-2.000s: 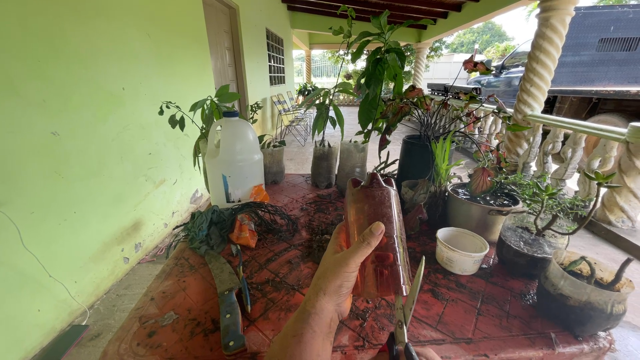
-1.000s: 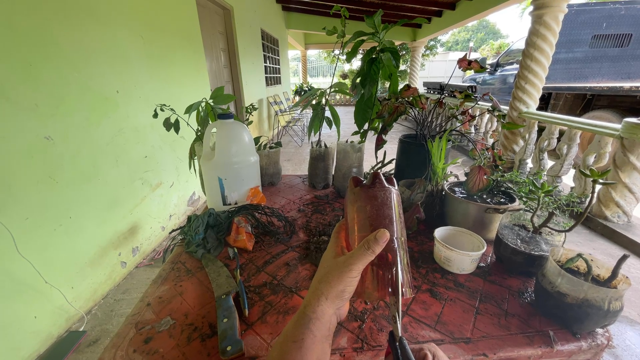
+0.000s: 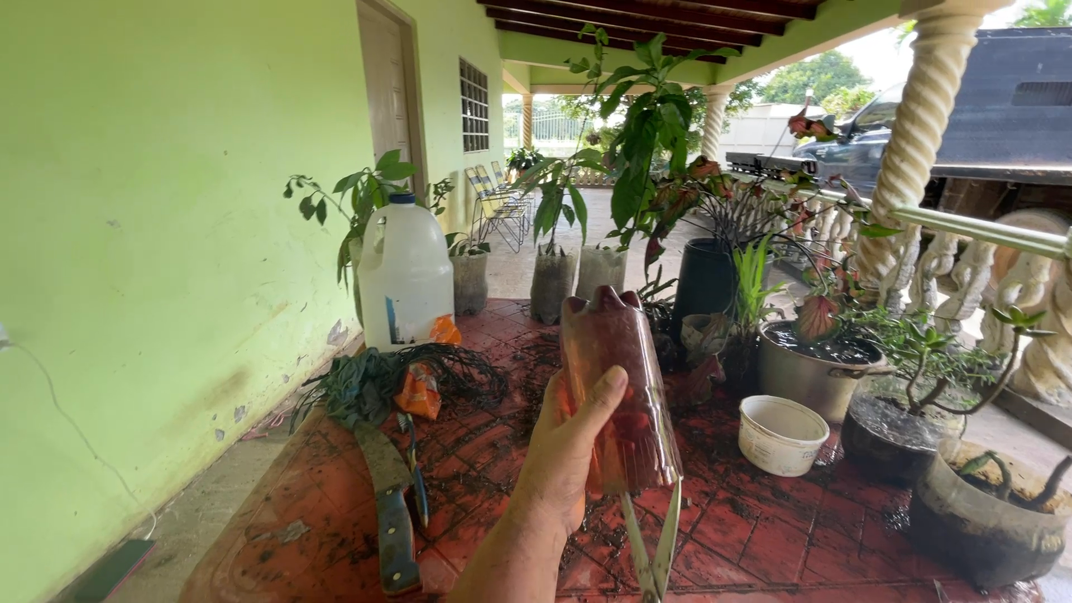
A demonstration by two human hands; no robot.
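My left hand [image 3: 569,444] is wrapped around a cut, reddish-brown clear plastic bottle [image 3: 624,394], its lobed base pointing up and its cut rim down. Below the rim, the parted blades of a pair of scissors [image 3: 657,536] point upward, one blade tip at the rim's right side. The scissors' handles and my right hand lie beyond the lower edge of the frame.
On the red tabletop [image 3: 754,536] lie scattered soil, a machete [image 3: 389,511], dark netting [image 3: 360,385] and an orange wrapper [image 3: 419,392]. A plastic jug [image 3: 406,268] stands behind them. At right are a white tub [image 3: 781,435], a metal pot [image 3: 816,377] and several potted plants.
The scissors' blades were close together at the bottle's rim one second ago and are now spread apart. My right hand, partly visible earlier, has dropped out of view.
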